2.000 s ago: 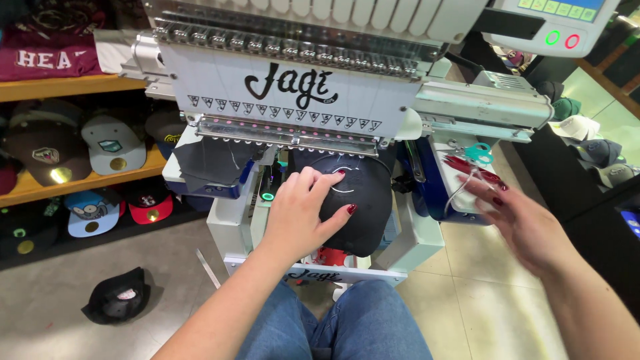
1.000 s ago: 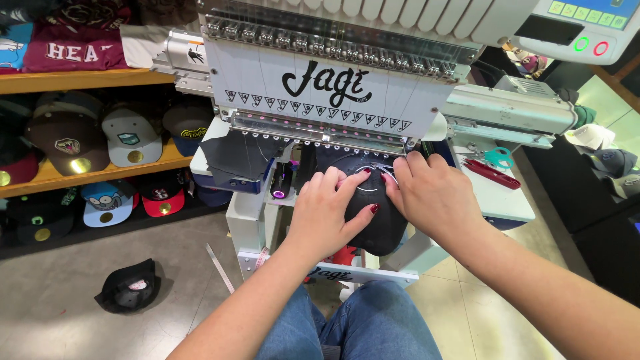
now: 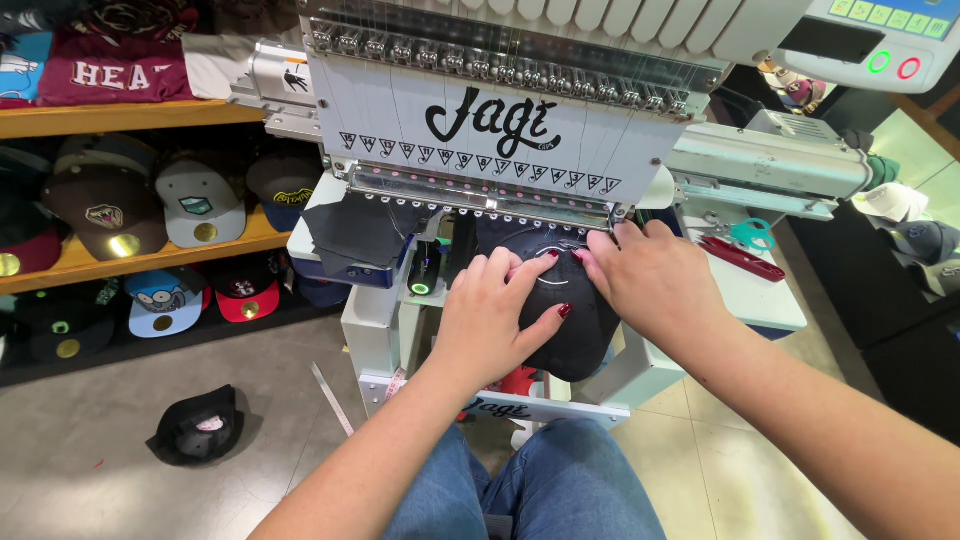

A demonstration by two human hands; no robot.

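A black cap [image 3: 566,330] with curved white stitching on its front sits under the needle row of a multi-needle embroidery machine [image 3: 495,127]. Spread over the cap's left side is my left hand [image 3: 491,307], its index fingertip touching the fabric beside the white stitches. At the cap's upper right edge, close below the needles, my right hand [image 3: 652,277] has its thumb and index finger bent down at the fabric. Whether these fingers pinch a thread or anything else cannot be told.
Right of the cap, teal-handled scissors [image 3: 750,234] and a dark red tool [image 3: 742,257] lie on the white machine table [image 3: 776,304]. Black fabric pieces [image 3: 360,229] lie at left. Shelves of caps [image 3: 105,202] stand further left. Another black cap [image 3: 196,427] rests on the floor.
My right hand has come from above the right table, beside the dark red tool, to the cap under the needles. My left hand stays on the cap. The view has shifted somewhat.
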